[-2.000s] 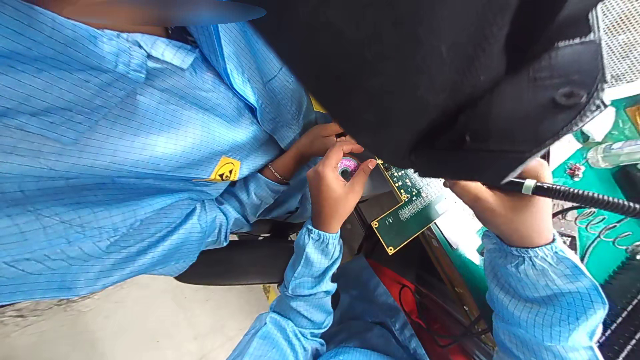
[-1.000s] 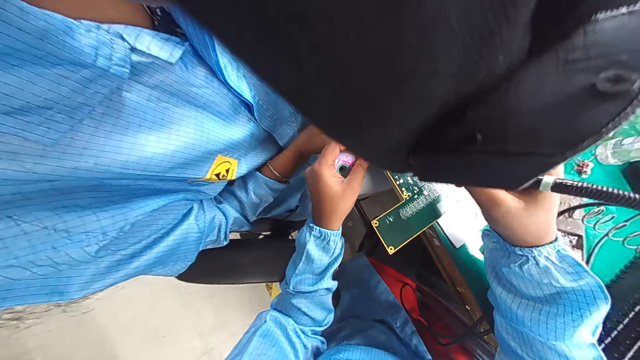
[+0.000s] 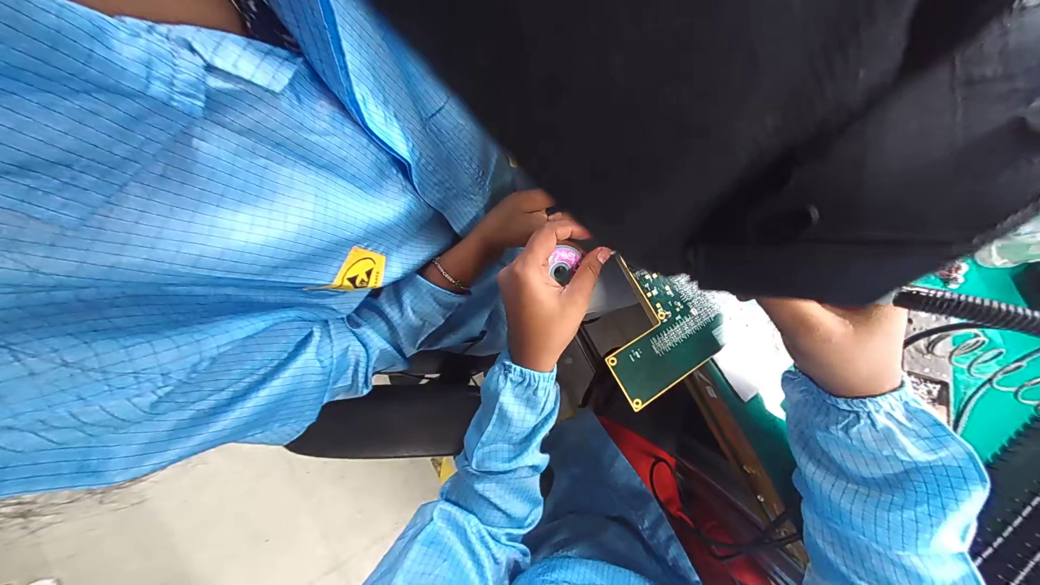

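Observation:
My left hand (image 3: 543, 296) is curled around a small round spool with a pink label (image 3: 565, 264), which shows between thumb and forefinger. Its thumb tip is close to the upper edge of a green printed circuit board (image 3: 670, 357). That board has gold-edged corners and rows of pins or solder points, and its upper part is hidden behind a large dark cloth-like shape (image 3: 691, 146). My right hand (image 3: 841, 341) reaches up behind the same dark shape, so its fingers and anything in them are hidden. A black corrugated hose (image 3: 967, 307) runs beside its wrist.
A co-worker in a blue checked smock (image 3: 244, 268) stands close on the left, a bare hand (image 3: 520, 219) just behind mine. A black chair part (image 3: 382, 422) lies below. At right are a green mat (image 3: 987, 386), coiled cable (image 3: 1007, 366) and white paper (image 3: 751, 345).
My left thumb and forefinger tips, partly covered by the dark shape a second ago, show again. Both hands have otherwise stayed in about the same place.

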